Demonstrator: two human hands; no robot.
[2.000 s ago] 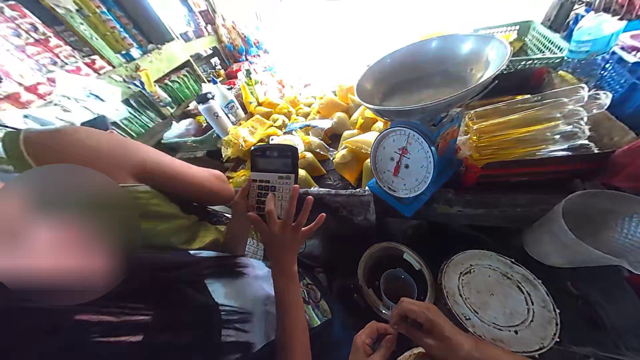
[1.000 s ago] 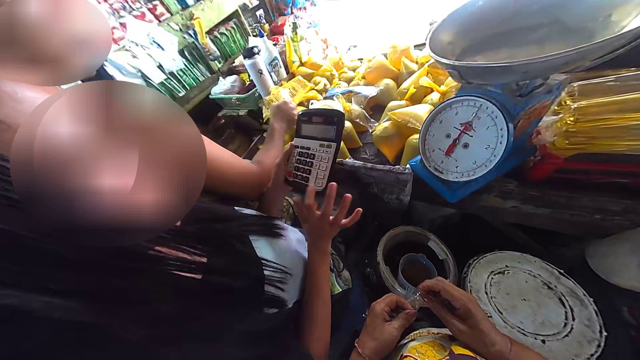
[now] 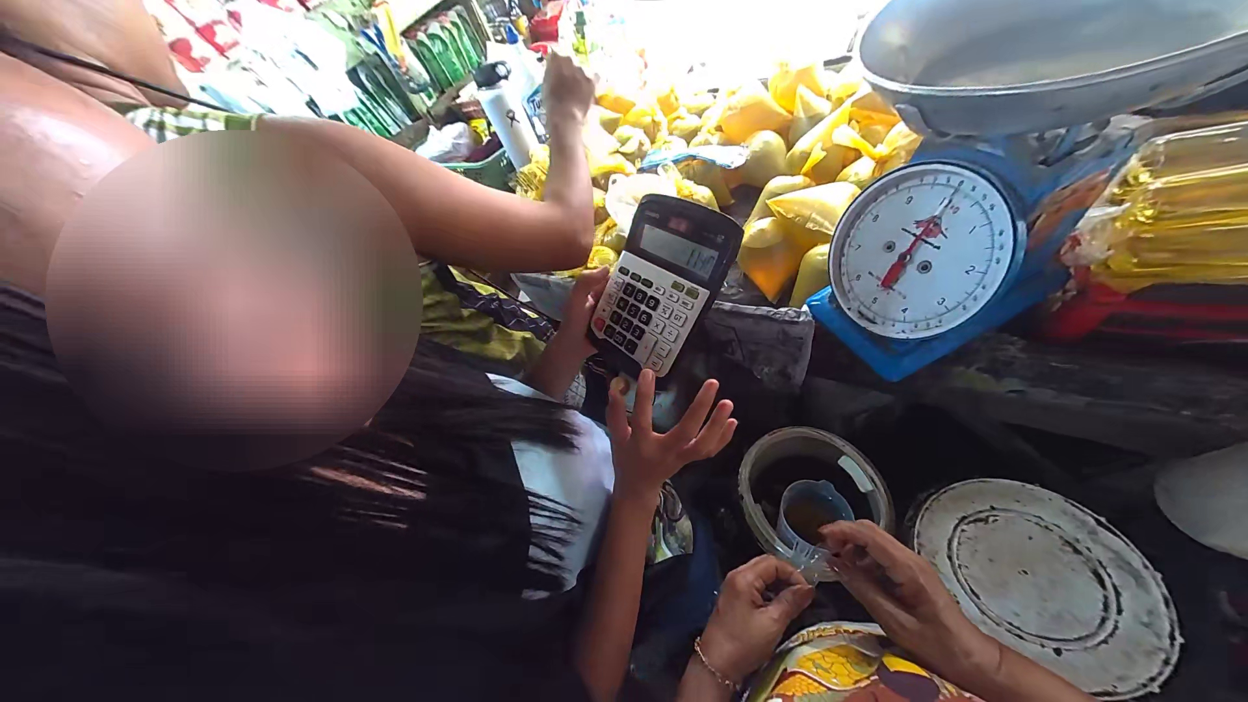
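My left hand [image 3: 751, 609], with a thin bracelet at the wrist, and my right hand [image 3: 902, 590] pinch a small piece of clear plastic [image 3: 809, 564] between them. It looks like a thin bag, though its shape is unclear. My hands are above a yellow and red patterned cloth [image 3: 829, 668] at the bottom edge. Just beyond my fingers, a clear measuring cup [image 3: 811, 509] with brownish contents rests in a round tub [image 3: 868, 475]. A worn round lid [image 3: 1048, 585] lies to the right of my right hand.
Close on the left, a person holds a calculator [image 3: 666, 283], one hand spread below it. Another person's arm [image 3: 487, 219] reaches over. Yellow-filled plastic bags [image 3: 770, 161] lie behind. A blue dial scale [image 3: 921, 255] with a metal pan [image 3: 1053, 73] stands right, beside bagged yellow liquid [image 3: 1189, 210].
Another person's hand has risen from beside the calculator toward the bottles. My hands remain together, the clear plastic between them. The view has shifted left.
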